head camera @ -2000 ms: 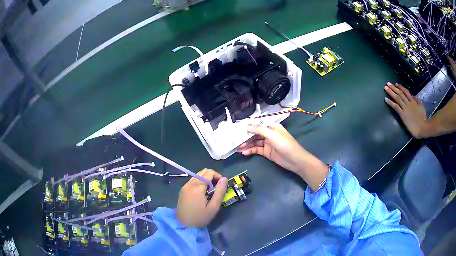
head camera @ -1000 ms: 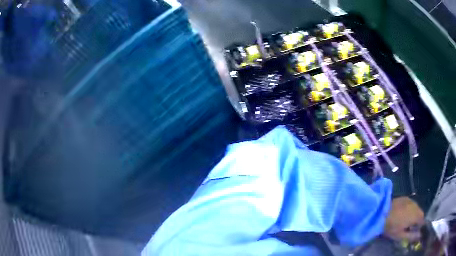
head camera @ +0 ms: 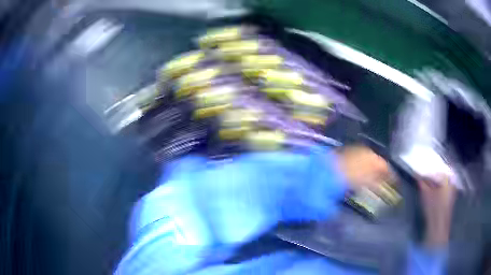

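Observation:
The picture is strongly blurred. My left hand (head camera: pixel 366 165) is right of centre, with its fingers closed at a small power supply board (head camera: pixel 378 200) just below them. Its exact grip is smeared. The white housing (head camera: pixel 423 129) with its black inner module (head camera: pixel 467 129) is at the right side. My right hand (head camera: pixel 437 188) is at the housing's near edge and seems to hold it; its fingers are too blurred to make out. The board's cable cannot be made out.
A black compartment tray (head camera: pixel 175 140) with rows of yellow-topped boards (head camera: pixel 282 80) and lilac cables lies left of the housing. A white line (head camera: pixel 371 63) crosses the green belt (head camera: pixel 344 21) behind it. A dark blue-teal mass fills the left side.
The view has swung back to the right since one second ago. The tray now shows further left, and the housing and my right hand are in view. My left hand remains at the board.

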